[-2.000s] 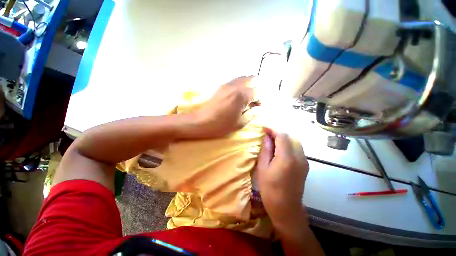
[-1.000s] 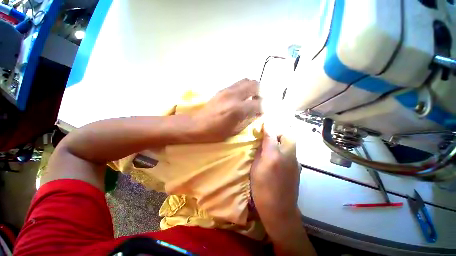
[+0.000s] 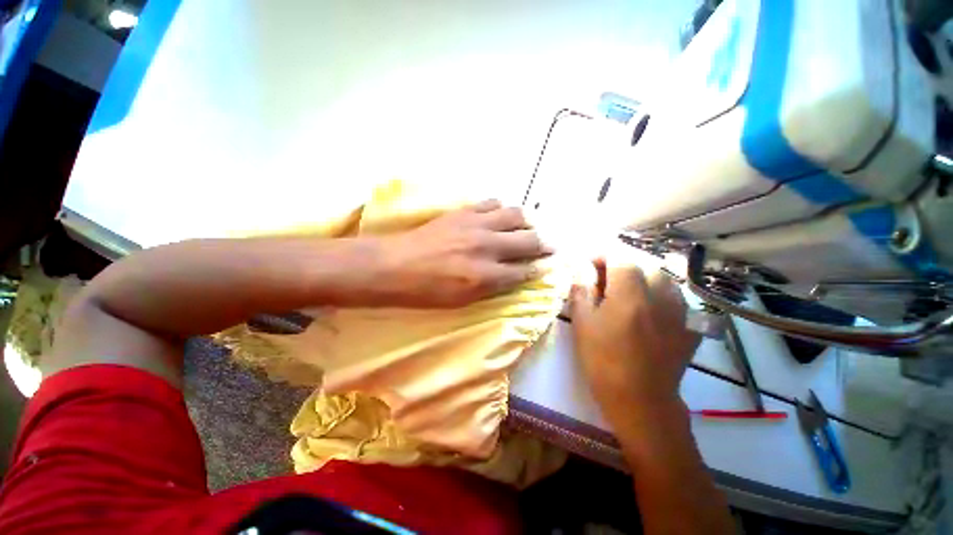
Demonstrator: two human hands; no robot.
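Observation:
A yellow garment piece (image 3: pixel 418 350) lies over the table's front edge and hangs to the lap, with a puckered edge along its right side. My left hand (image 3: pixel 475 254) lies flat on the cloth, fingers spread towards the needle area. My right hand (image 3: pixel 632 324) is at the garment's right edge near the needle, its thumb and finger close together; glare hides whether they pinch the cloth. The white sewing machine head (image 3: pixel 826 115) with blue stripe stands at right. The presser foot and needle are lost in glare.
On the table (image 3: pixel 303 115) at right lie blue-handled snips (image 3: pixel 826 444), a red stick (image 3: pixel 740 415), slim tweezers (image 3: pixel 744 361) and a black object (image 3: pixel 803 347). A curved metal bar (image 3: pixel 826 326) runs below the machine head. More yellow cloth (image 3: pixel 340 428) is bunched at the lap.
The view has shifted. My right hand has moved right, away from the puckered edge, baring the table's front edge. My left hand has flattened on the cloth.

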